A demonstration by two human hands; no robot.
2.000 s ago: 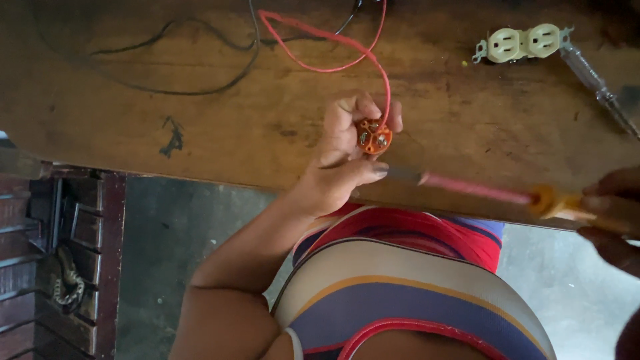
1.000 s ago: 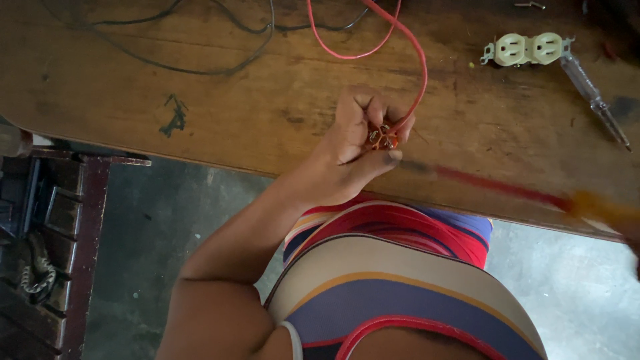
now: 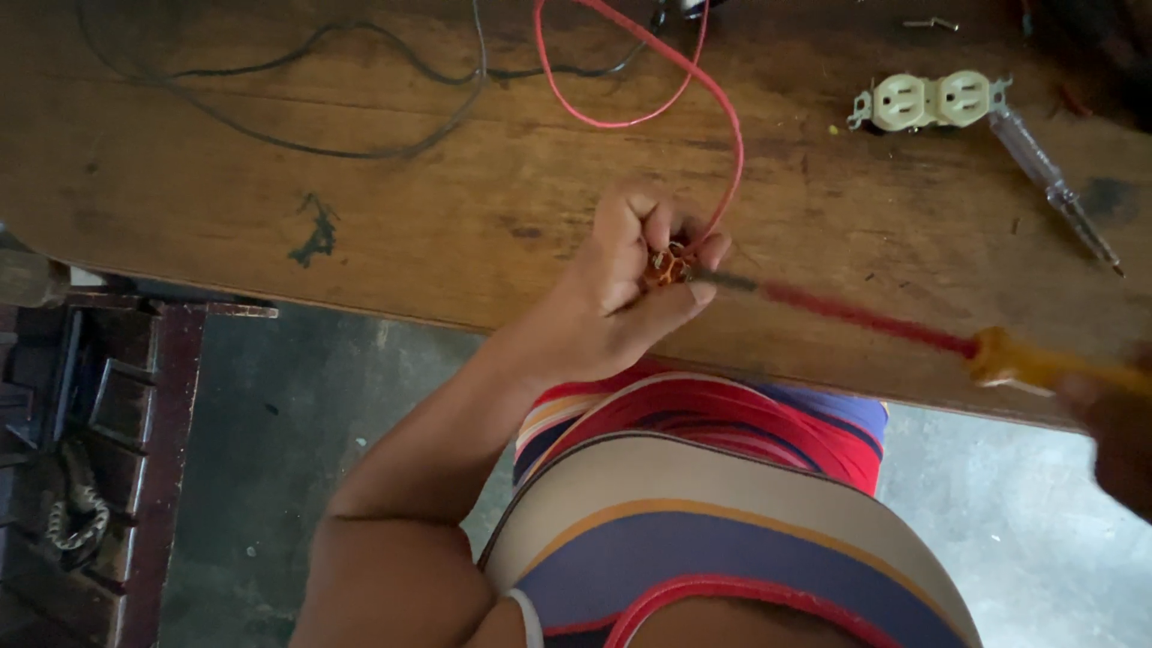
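Near the table's front edge, my left hand [image 3: 639, 288] grips a small round orange electrical part [image 3: 670, 265] with metal terminals, seemingly a socket insert. A red insulated wire [image 3: 738, 135] runs from that part up and over the table. At the right edge my right hand [image 3: 1111, 432], blurred and partly out of view, holds a screwdriver [image 3: 864, 317] by its yellow handle. Its long red-sleeved shaft points left, and the dark tip meets the orange part beside my left thumb. Whether the tip sits in a screw is too blurred to tell.
On the wooden table [image 3: 432, 216] a cream duplex outlet [image 3: 931, 101] lies at the upper right, touching a clear-handled tester screwdriver [image 3: 1048, 180]. Small screws [image 3: 931, 24] lie above it. A dark wire [image 3: 342, 153] loops across the upper left. A dark wooden chair [image 3: 166, 450] stands at the lower left.
The right hand has shifted about at the right edge, still holding the screwdriver. The orange part remains in the left hand, its face turned somewhat differently than two seconds ago.
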